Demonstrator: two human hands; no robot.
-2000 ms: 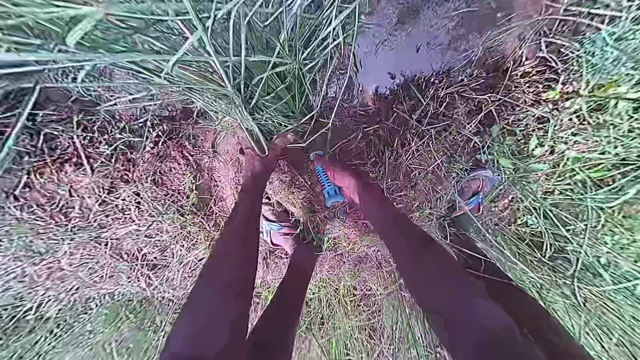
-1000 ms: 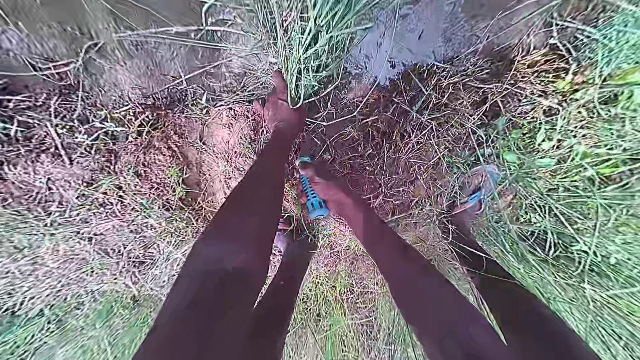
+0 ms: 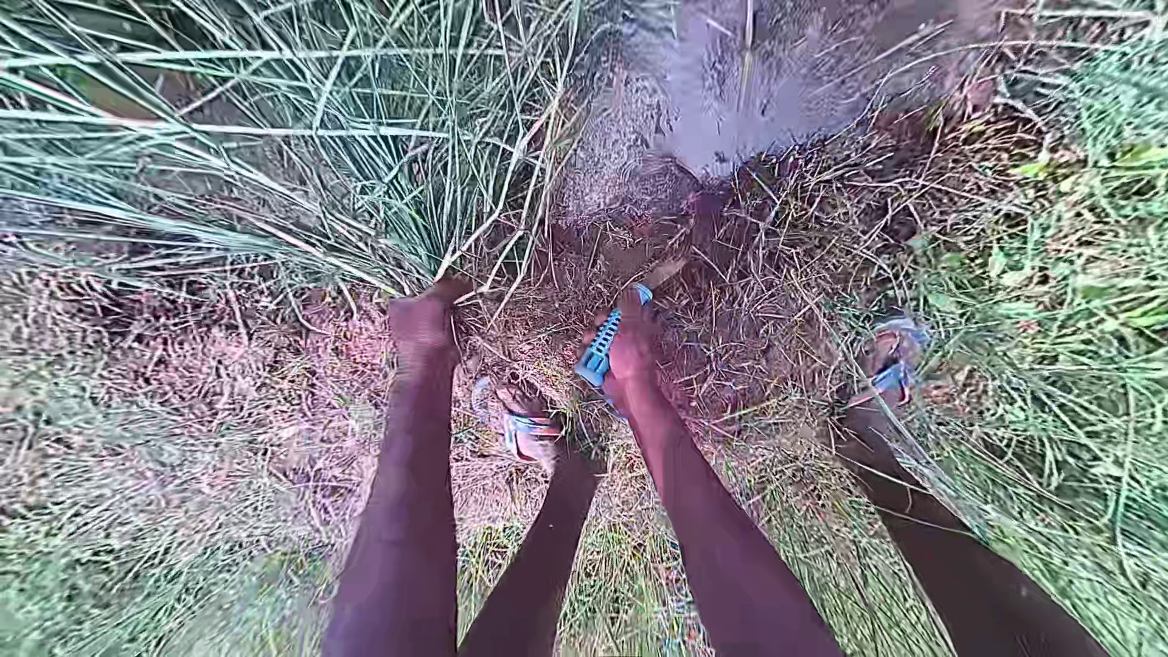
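My left hand (image 3: 425, 321) is closed around the base of a bunch of long green grass (image 3: 401, 173), whose blades fan out up and to the left. In my right hand (image 3: 632, 347) is a tool with a blue, patterned handle (image 3: 600, 347). A short, pale piece like a blade (image 3: 666, 271) shows beyond the fist; its full shape cannot be told. The right fist is to the right of the left one, a little lower, over cut, dry stalks.
Muddy water (image 3: 721, 100) lies at the top. My sandalled feet stand apart, the left foot (image 3: 525, 424) between my forearms and the right foot (image 3: 890, 360) farther right. Cut stubble (image 3: 228, 392) covers the ground, with uncut grass (image 3: 1077, 429) at the right.
The left hand held a bunch of grass near the water's edge one second ago; it is now lower and left, at a wide spread of blades. The right hand still holds the blue handle.
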